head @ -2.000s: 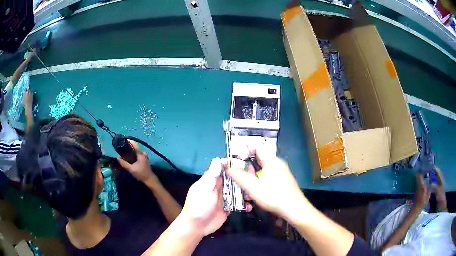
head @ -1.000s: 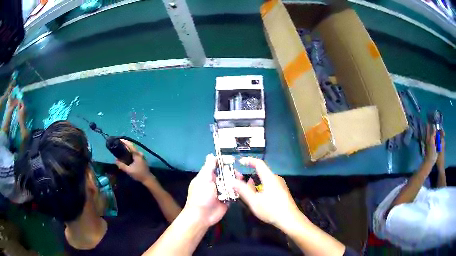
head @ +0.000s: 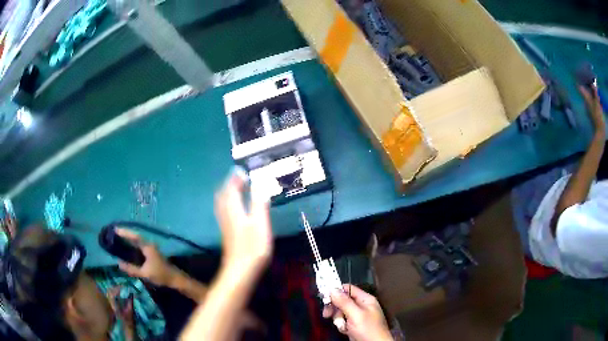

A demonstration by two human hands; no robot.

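The white-silver screw feeder [head: 267, 110] stands on the green bench, its dark top opening speckled with screws and a pale upright bar inside. My left hand [head: 243, 216] is blurred, at the feeder's front left corner; its fingers are partly spread and whether it touches the feeder is unclear. My right hand [head: 360, 313] holds the silver feed rail [head: 327, 276] by its wider block, below the bench's front edge, with the narrow bar pointing up towards the feeder. The screwdriver cannot be made out.
A large cardboard carton [head: 490, 100] with grey parts stands right of the feeder. A second box [head: 393, 266] with grey parts is below the bench. A neighbour at left holds a black electric screwdriver [head: 122, 245]. Another person sits at right. A black cord [head: 331, 203] hangs beside the feeder.
My hands have parted: the left moved up to the feeder, and the right carried the rail down and right. The view has shifted and tilted, showing more of the lower box.
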